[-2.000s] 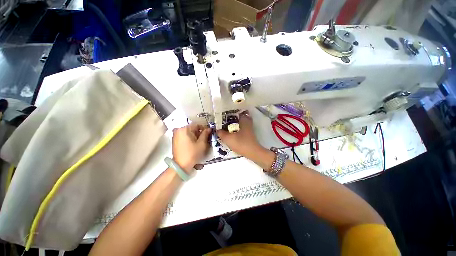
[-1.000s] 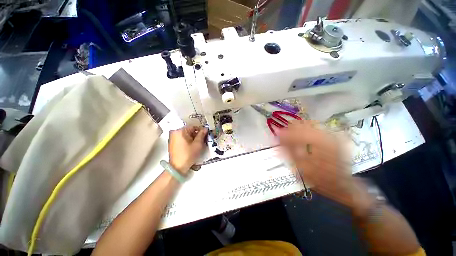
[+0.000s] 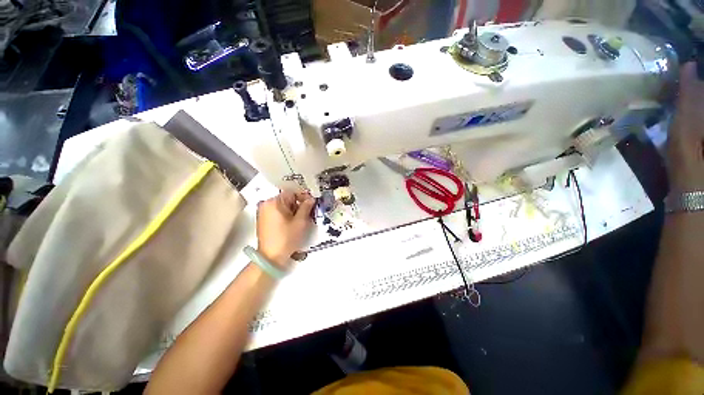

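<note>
The white sewing machine head [image 3: 401,104] spans the table. My left hand [image 3: 284,224] is at the needle area [image 3: 320,204] at the machine's left end, thumb and fingertips pinched together. What they pinch is too small to tell. A fine thread runs down the machine's left face towards the fingers. My right hand [image 3: 687,127] is at the far right edge by the handwheel [image 3: 660,65], partly cut off by the picture's edge. Its fingers are unclear.
A beige fabric piece [image 3: 116,231] with yellow piping [image 3: 123,266] lies at the left, a grey strip [image 3: 208,146] under its top edge. Red-handled scissors [image 3: 434,191], black-red snips [image 3: 473,216], a purple-handled tool [image 3: 431,160], thread scraps [image 3: 533,208] and a black cord [image 3: 580,208] lie right of the needle.
My right hand has left the needle area and moved right, past the scissors, to the handwheel end. My left hand has stayed at the needle. The view has shifted slightly.
</note>
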